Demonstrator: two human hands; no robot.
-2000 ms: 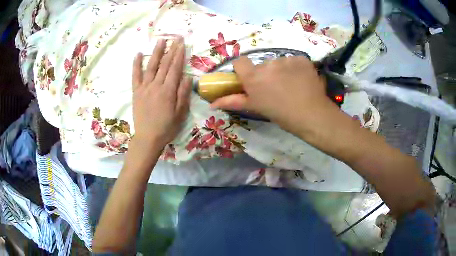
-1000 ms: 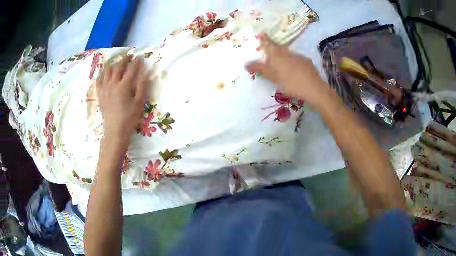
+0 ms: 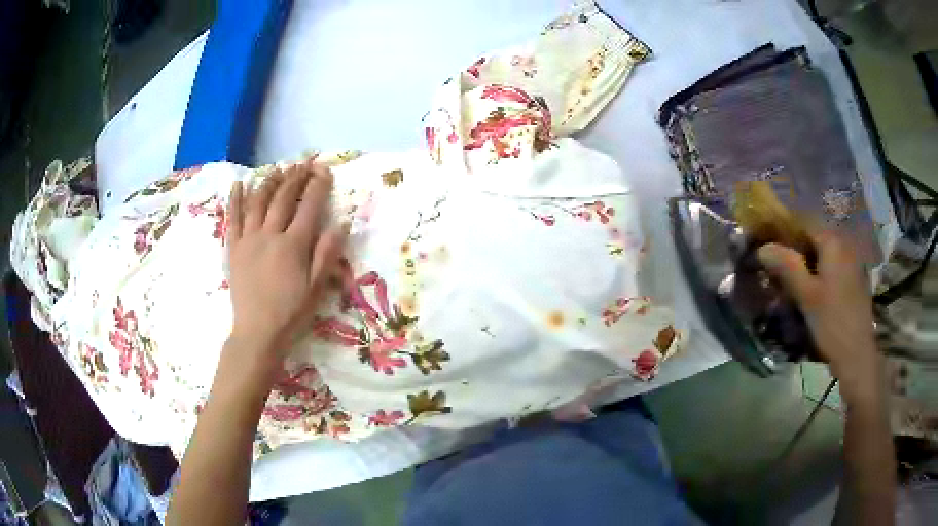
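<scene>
The cream floral dress lies spread on the white padded table, its gathered sleeve pointing to the far side. My left hand lies on the dress, palm down with fingers spread. My right hand is at the right, blurred, closed around the steam iron by its yellow-tan handle. The iron is tilted beside the dress's right end, over the near part of the rest pad. The iron's cord and hose are not clear.
A blue bar crosses the far left of the white table. Crumpled floral cloth is at the left end. Blue cloth lies low at the left. Blurred floral garments hang at the right edge.
The iron went from the dress to the pad, and my right hand now holds it again. The dress is turned to show a smooth panel and folded sleeve. My left hand stays on the cloth.
</scene>
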